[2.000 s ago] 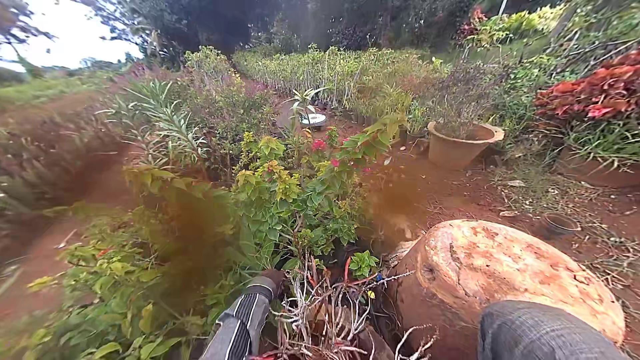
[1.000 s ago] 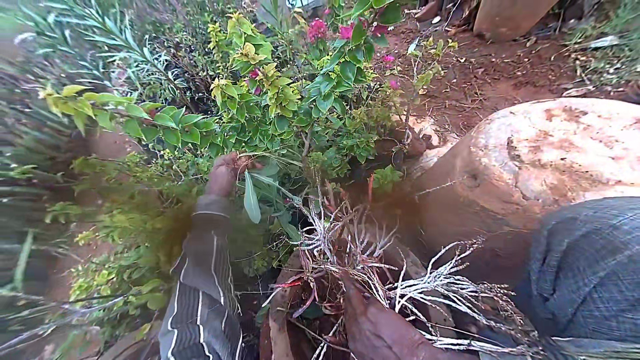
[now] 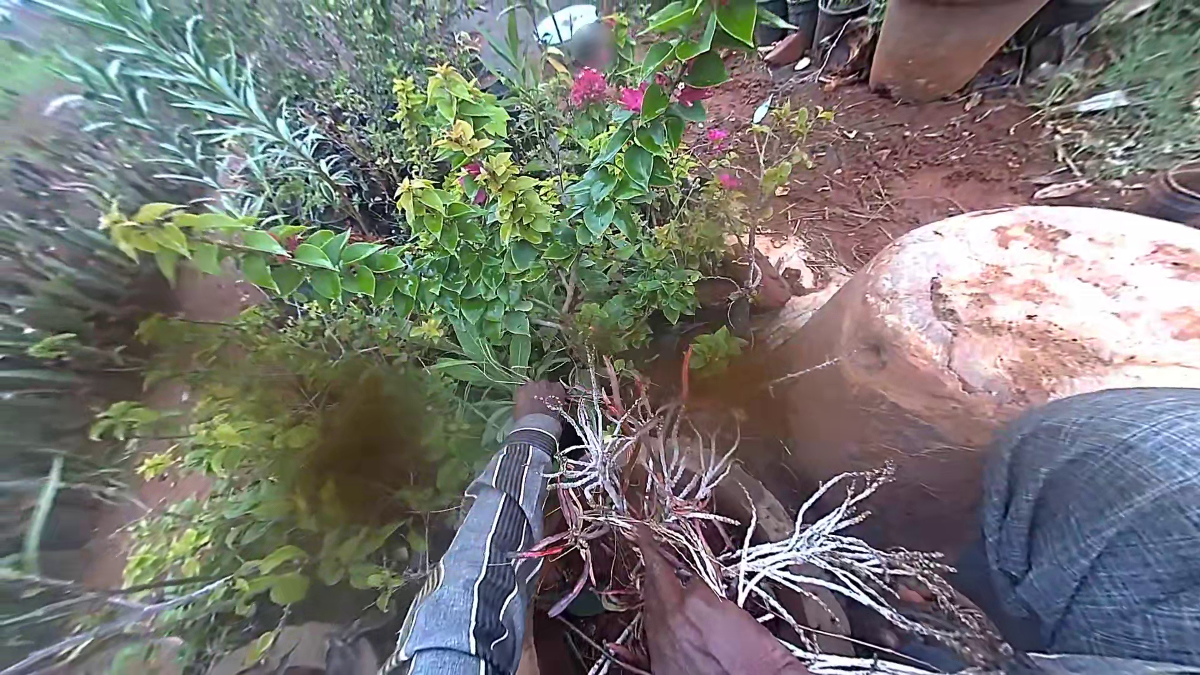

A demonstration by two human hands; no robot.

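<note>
My left hand (image 3: 541,398), in a grey striped sleeve, reaches among green leaves at the foot of a bougainvillea bush (image 3: 562,244) with pink flowers; its fingers are hidden. At the bottom, my right hand (image 3: 698,619) is at the base of a plant with pale, dry, branching stems (image 3: 816,544) and some reddish leaves. Its fingertips are hidden by the stems, so its grip does not show. The plant's pale stems spread on both sides of the right hand.
A large clay pot (image 3: 1059,291), its broad pale surface up, stands at the right beside my knee in grey cloth (image 3: 1106,516). Another clay pot (image 3: 947,47) stands on red soil at the top. Leafy shrubs (image 3: 272,450) crowd the left.
My left hand has moved down and right, into the leaves; a second ago it held long green leaves out at the left. The view has tilted downward since the earliest frame.
</note>
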